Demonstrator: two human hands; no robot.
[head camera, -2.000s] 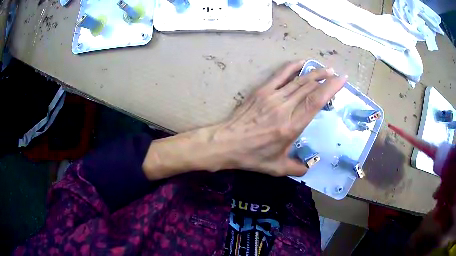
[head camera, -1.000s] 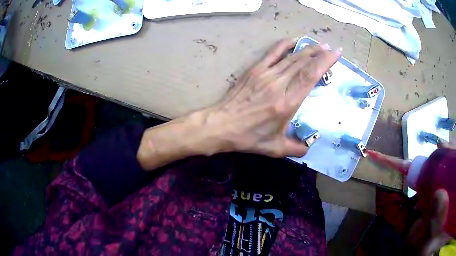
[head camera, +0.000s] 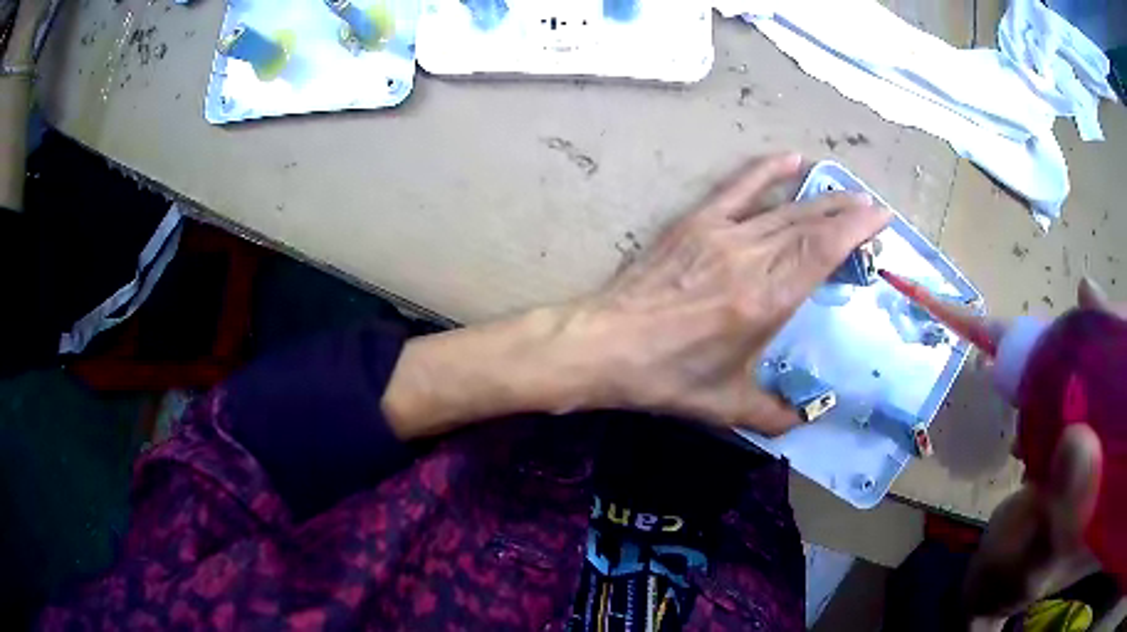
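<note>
A white four-post plate lies at a slant on the worktable, its blue-grey posts standing up with small metal tip pieces. My left hand is spread over the plate's left side, fingers and thumb on its edges. My right hand, bare and partly behind the bottle, holds a red-pink squeeze bottle with a pale collar. The long red nozzle points left, its tip at the tip piece of the upper post, close to my left fingertips. Whether liquid comes out cannot be seen.
Another four-post plate with yellow rings around its posts lies at the upper left, beside a further white plate cut off by the top edge. A crumpled white cloth lies at the upper right. The table's curved front edge runs below my left arm.
The nozzle has gone from beside the far right post, to the lower right post, then up to the upper post. A red spot now shows on the lower right tip piece. The left hand still holds the plate.
</note>
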